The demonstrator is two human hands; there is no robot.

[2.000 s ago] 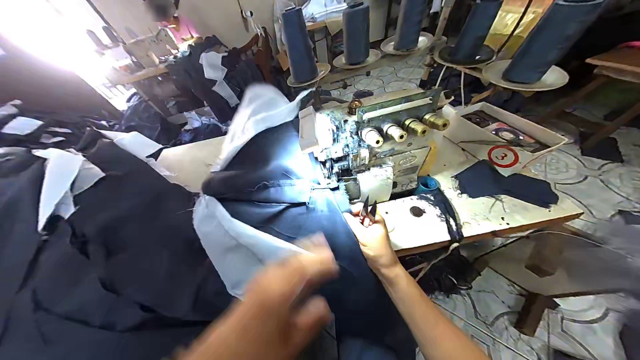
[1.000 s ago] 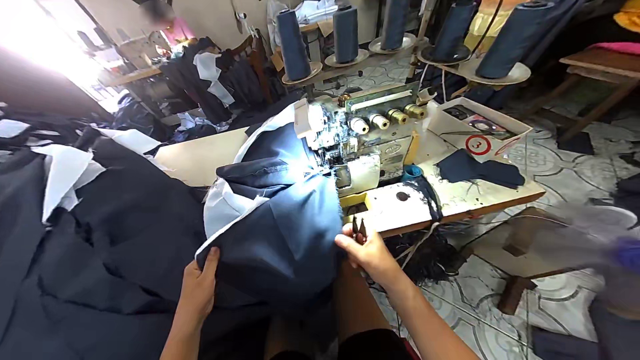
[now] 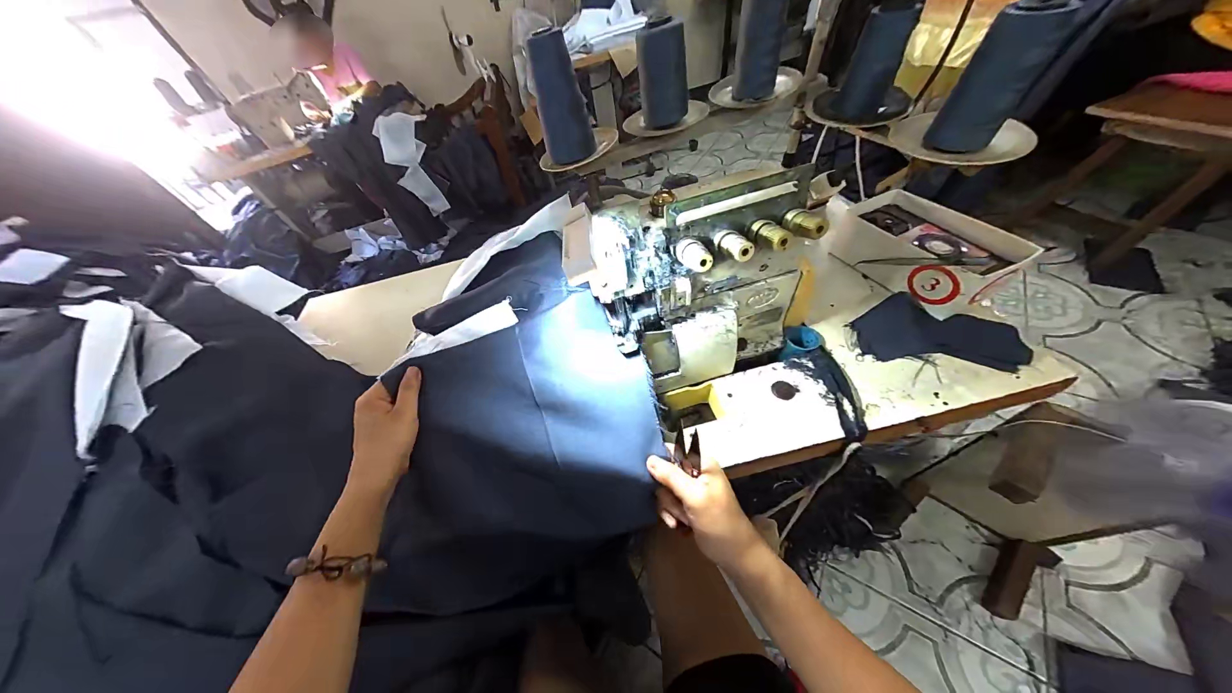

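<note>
A dark navy fabric panel (image 3: 481,433) lies spread before a serger sewing machine (image 3: 712,260), its right edge at the presser foot under a bright lamp. My left hand (image 3: 387,423) pinches the panel's upper left edge, beside a white lining strip (image 3: 462,332). At the panel's right edge, my right hand (image 3: 698,500) grips the cloth between thumb and fingers and also holds small dark thread snips (image 3: 689,450), blades pointing up. The fingers under the cloth are partly hidden.
Thread cones (image 3: 560,96) stand on a rack behind. An open box (image 3: 938,231) and dark fabric scraps (image 3: 938,332) lie on the table right of the machine. Piled dark cloth (image 3: 221,452) fills the left. A person (image 3: 332,72) sits at the far left back.
My left hand, blurred over the cloth two seconds ago, now holds the panel's edge. Over the last second it has moved up with that edge, and the panel lies flatter.
</note>
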